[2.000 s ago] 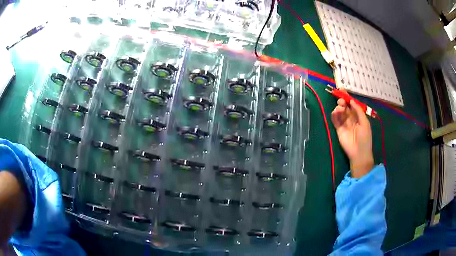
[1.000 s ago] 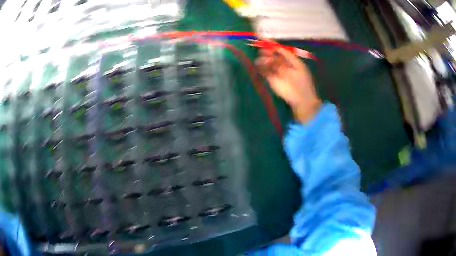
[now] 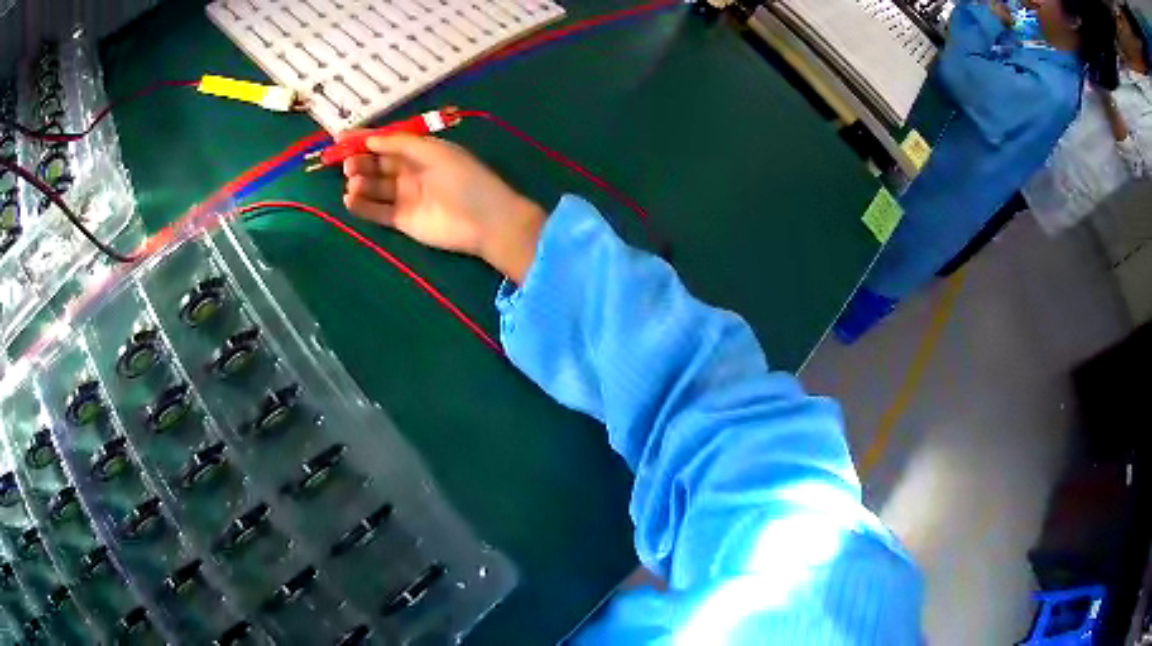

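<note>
My right hand holds a red test probe between thumb and fingers, over the near edge of the white grid panel. The probe's metal tip points left; a thin red lead runs from its white-banded end to the right. A clear blister tray at the lower left holds rows of dark speaker units. The probe is beyond the tray and not touching any unit. My left hand is out of the picture.
A red and blue wire pair crosses the green mat. A yellow connector lies left of the panel. A second filled tray is at upper left. Papers lie at the back edge. People stand at the upper right.
The view has swung right, so the tray now sits at lower left and people and floor show. My left sleeve has left the picture. My right hand still holds the probe.
</note>
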